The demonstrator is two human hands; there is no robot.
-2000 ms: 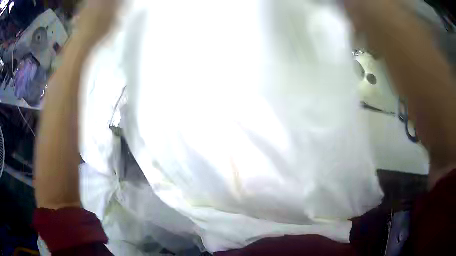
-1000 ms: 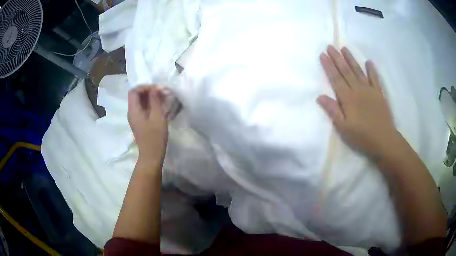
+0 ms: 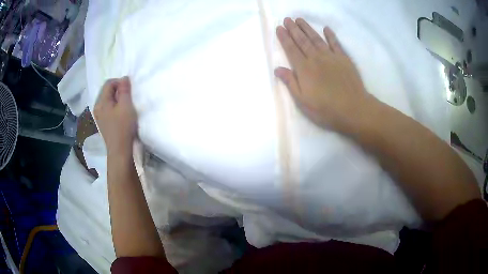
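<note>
A large white fabric piece [image 3: 203, 107] lies spread over the table and down to my dark red-clothed lap, partly overexposed. A narrow beige seam [image 3: 281, 123] runs down it. My right hand [image 3: 326, 75] lies flat on the cloth just right of the seam, fingers spread. My left hand [image 3: 115, 109] pinches the cloth's left edge between curled fingers. Part of a dark shears handle [image 3: 485, 174] shows at the right rim, cut off by the picture's edge.
At the right, the machine bed shows a shiny metal plate [image 3: 455, 83] and dark slots. A pile of duller white pieces [image 3: 80, 208] hangs at lower left. A fan [image 3: 7, 126] stands at the left rim, a yellow frame [image 3: 32, 238] below it. Purple items [image 3: 45, 43] lie upper left.
The cloth, raised by both arms two seconds ago, now lies spread. Since one second ago, my left hand has taken its left edge, and the seam and right hand appear further left.
</note>
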